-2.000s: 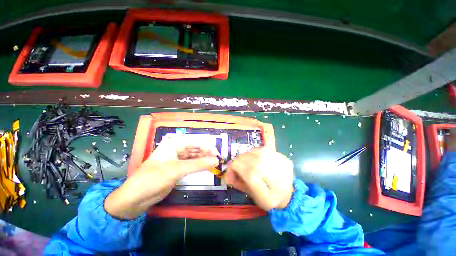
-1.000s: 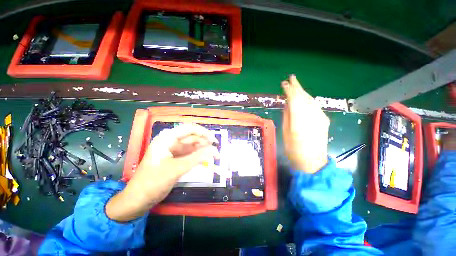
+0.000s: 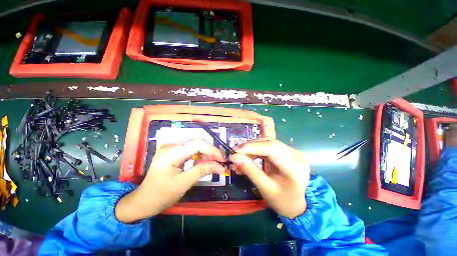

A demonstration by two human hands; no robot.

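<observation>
An open tablet [image 3: 200, 194] lies in a red-orange foam tray [image 3: 131, 145] in front of me. A bright battery [image 3: 170, 135] shows on its left half. My left hand [image 3: 173, 175] and my right hand [image 3: 273, 172] meet above the tablet's middle. Both hold a thin black flex cable [image 3: 216, 137] by pinched fingertips; its free part points up and left. A small yellow-orange piece shows just under the fingertips. The fingers hide the cable's lower end and the board beneath.
A tangled pile of black flex cables [image 3: 47, 145] lies at left, beside orange flex cables [image 3: 6, 170]. Tweezers [image 3: 352, 148] lie right of the tray. Another tray [image 3: 375, 165] stands near a neighbour's blue sleeve [image 3: 441, 200]. Two trays sit on the belt behind the brown rail [image 3: 150, 92].
My right hand, raised near the rail one second ago, has come back down to the left hand. The black cable now shows between the fingertips. The trays on the belt have shifted slightly right.
</observation>
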